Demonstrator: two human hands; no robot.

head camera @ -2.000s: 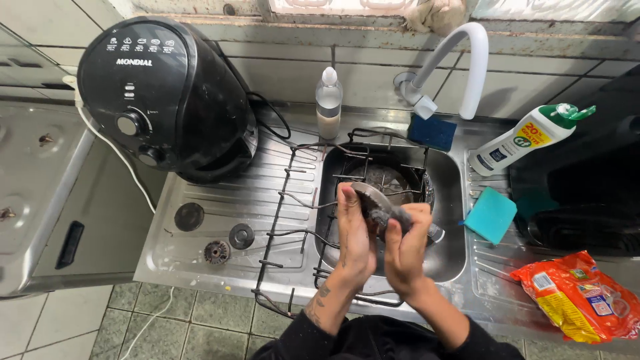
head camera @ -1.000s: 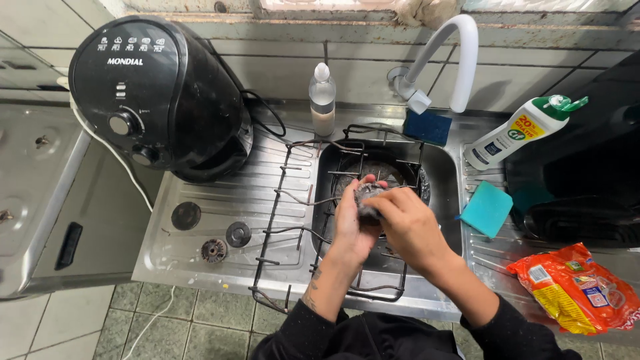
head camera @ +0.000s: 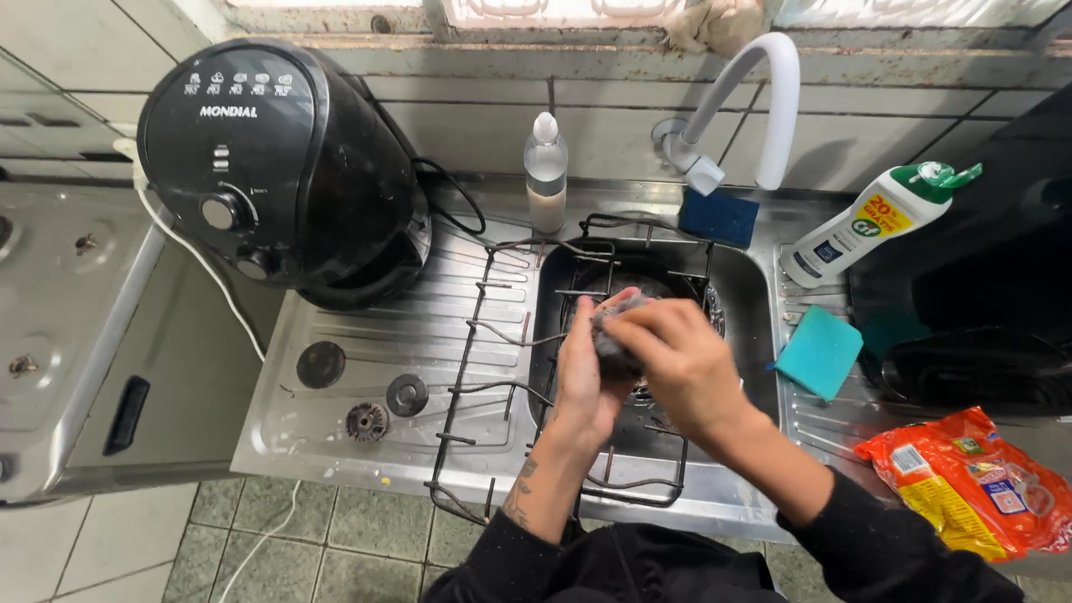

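Over the steel sink basin [head camera: 749, 335], my left hand [head camera: 582, 373] holds a dark round part, probably a stove burner piece, mostly covered by my fingers. My right hand [head camera: 682, 352] presses a grey steel wool pad [head camera: 611, 327] against it. Wire stove grates [head camera: 456, 389] lie across the basin and the drainboard beneath my hands. Left of them on the drainboard rest a dark burner cap [head camera: 321, 364], a smaller cap [head camera: 407, 394] and a toothed burner ring [head camera: 367, 421].
A black air fryer [head camera: 243, 159] stands at left, a clear bottle [head camera: 547, 180] behind the grates. Around the white faucet [head camera: 783, 109] are a blue sponge [head camera: 718, 219], a Cif bottle [head camera: 871, 222], a teal sponge [head camera: 821, 353] and an orange packet [head camera: 971, 486]. A stove [head camera: 67, 310] adjoins the sink.
Two seconds ago the dark round part was tilted up between my hands; now it lies lower in my left palm, with my right hand over it.
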